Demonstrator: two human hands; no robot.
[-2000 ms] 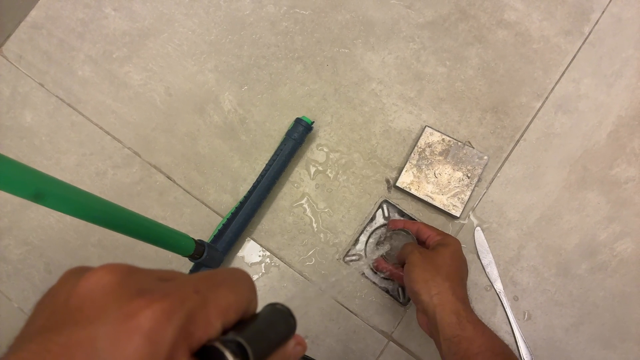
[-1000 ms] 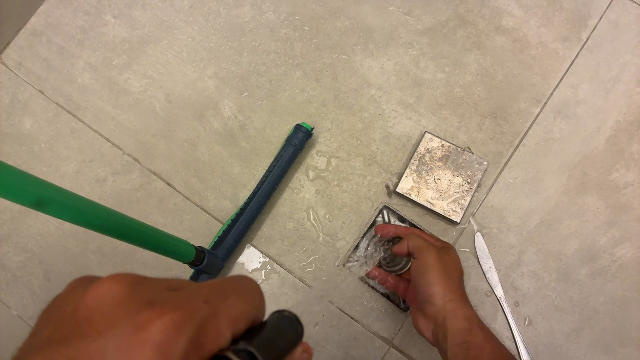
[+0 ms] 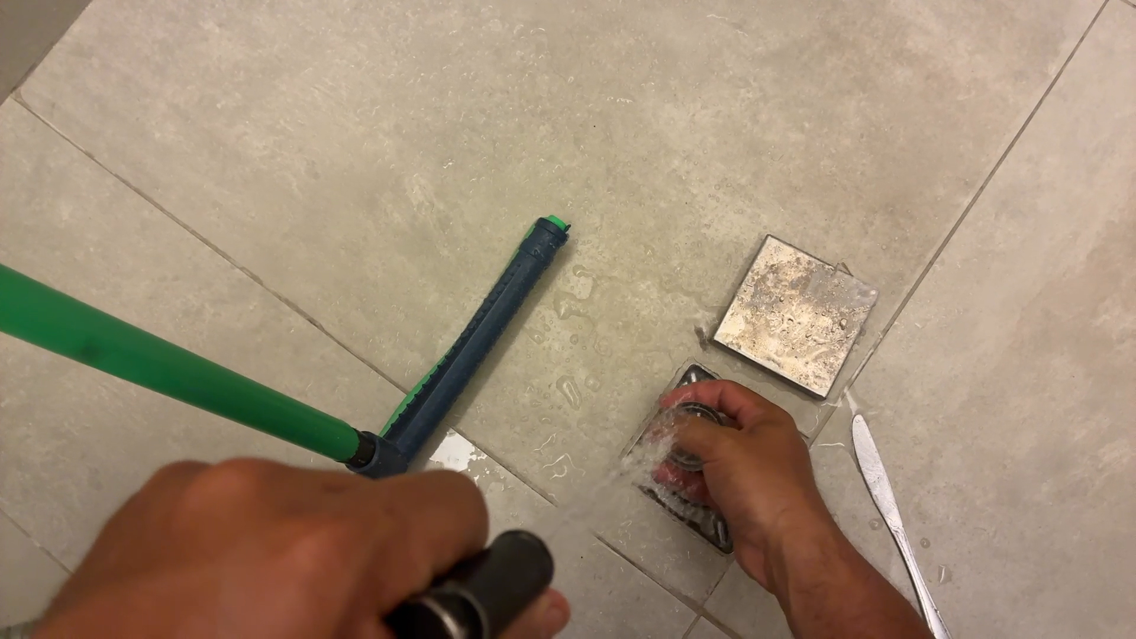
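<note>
My left hand (image 3: 293, 541), large in the lower left, is closed around a black handheld sprayer (image 3: 484, 586). Water streams from its nozzle toward the square metal floor drain (image 3: 701, 519) at lower centre right. Over that drain, my right hand (image 3: 754, 461) grips a round, dark drain part with thumb and fingers; water splashes over the fingertips. Whether this part is lifted out of the drain I cannot tell. Up and to the right of the drain lies a square metal-edged drain cover (image 3: 799, 315), its upturned face stained and dirty.
A floor squeegee with a dark blue head (image 3: 479, 337) and green pole (image 3: 177, 377) rests at the left. A metal table knife (image 3: 887, 506) lies right of my right hand. The tiled floor (image 3: 550, 106) is wet, with grout lines crossing near the drain.
Water now visibly sprays onto the drain and my right fingers; two seconds ago no stream showed. My right fingers have closed in around the round part. The cover, squeegee and knife have stayed put.
</note>
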